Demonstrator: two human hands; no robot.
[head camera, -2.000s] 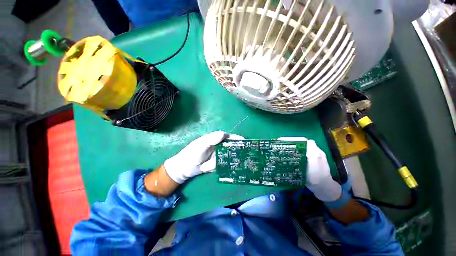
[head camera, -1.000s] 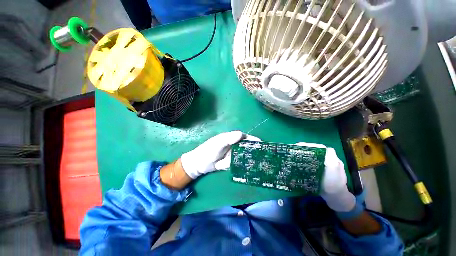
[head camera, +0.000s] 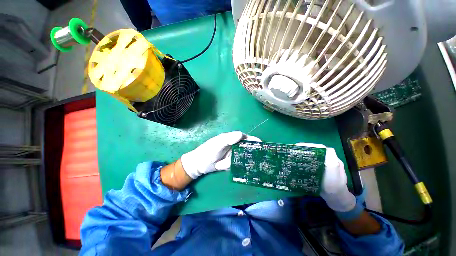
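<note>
A green circuit board (head camera: 278, 167) with white markings is held face up above the near part of the green mat, its right end slightly lower in the picture. My left hand (head camera: 215, 154), in a white glove, grips its left end. My right hand (head camera: 336, 181), in a white glove with a light blue band at the cuff, grips its right end. A thin pale wire (head camera: 258, 126) sticks out beyond the fingers of my left hand. Fingertips behind the board are hidden.
Large off-white fan (head camera: 310, 60) at top centre. Black square fan (head camera: 172, 95) with yellow drum (head camera: 127, 65) and solder spool (head camera: 69, 35) at upper left. Red-lined bin (head camera: 80, 170) at left. Iron stand (head camera: 368, 152) and black-yellow iron (head camera: 404, 162) at right. Another board (head camera: 400, 93) lies behind them.
Compared with two seconds ago, the whole view has shifted and the board's right end has tilted down a little. Both hands keep their hold. Almost nothing differs from one second ago.
</note>
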